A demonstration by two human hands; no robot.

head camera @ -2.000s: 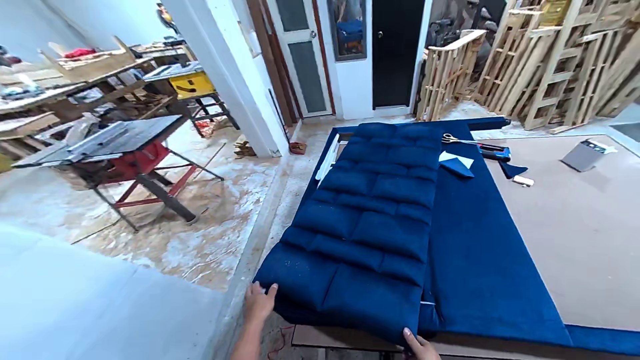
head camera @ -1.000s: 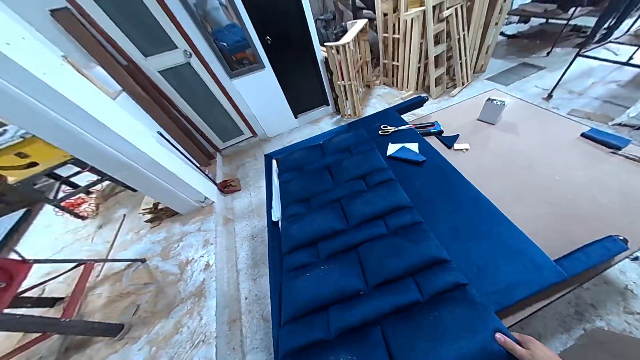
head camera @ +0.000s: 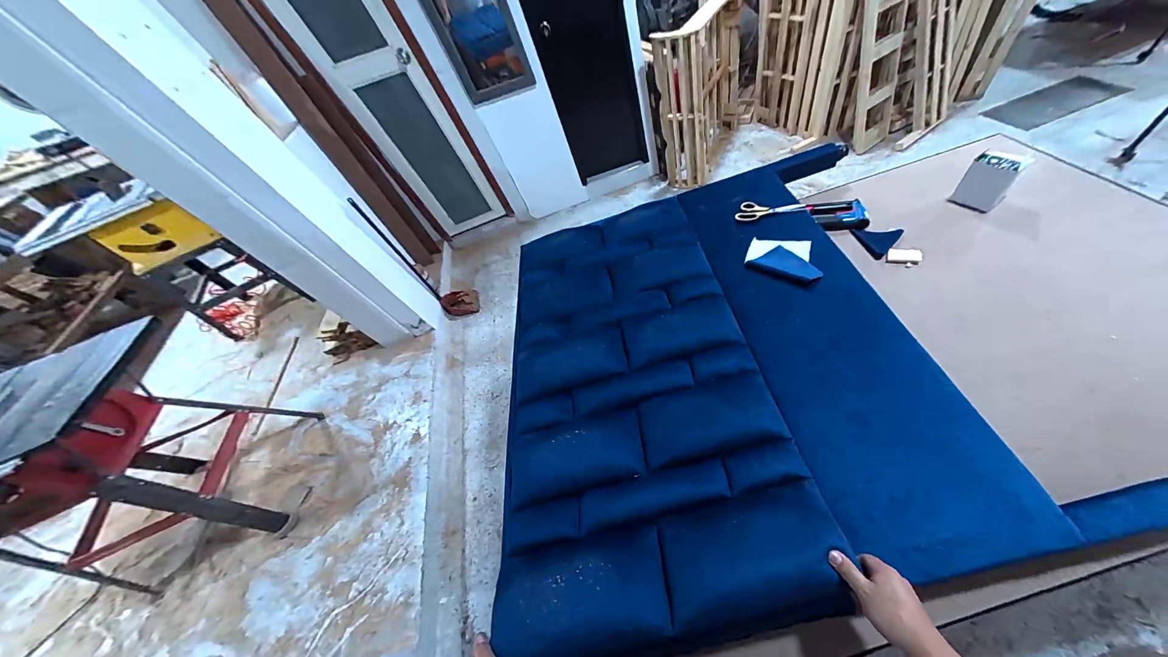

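A padded dark blue upholstered panel [head camera: 630, 392] with stitched brick-like blocks lies lengthwise over the left part of a blue fabric-covered base [head camera: 876, 401]. My right hand [head camera: 885, 598] grips the panel's near right corner, thumb on top, other fingers partly hidden at its side. At the near left corner, only a bit of my left hand [head camera: 482, 646] shows by the panel's edge; its grip is hidden. Scissors [head camera: 766, 212], a blue and black tool [head camera: 841, 215], a folded blue and white fabric piece [head camera: 785, 260] and a blue scrap [head camera: 878, 242] lie toward the far end.
A grey box [head camera: 987, 181] and a small white block [head camera: 904, 257] rest on the beige board [head camera: 1004, 328] to the right. Wooden frames [head camera: 876, 73] lean behind. A white pillar [head camera: 228, 164] and a red-framed table saw [head camera: 119, 447] stand left.
A white strip seen along the panel's left edge one second ago is now covered by the panel. A bit of my left hand has come back into view. My right hand remains at the near right corner.
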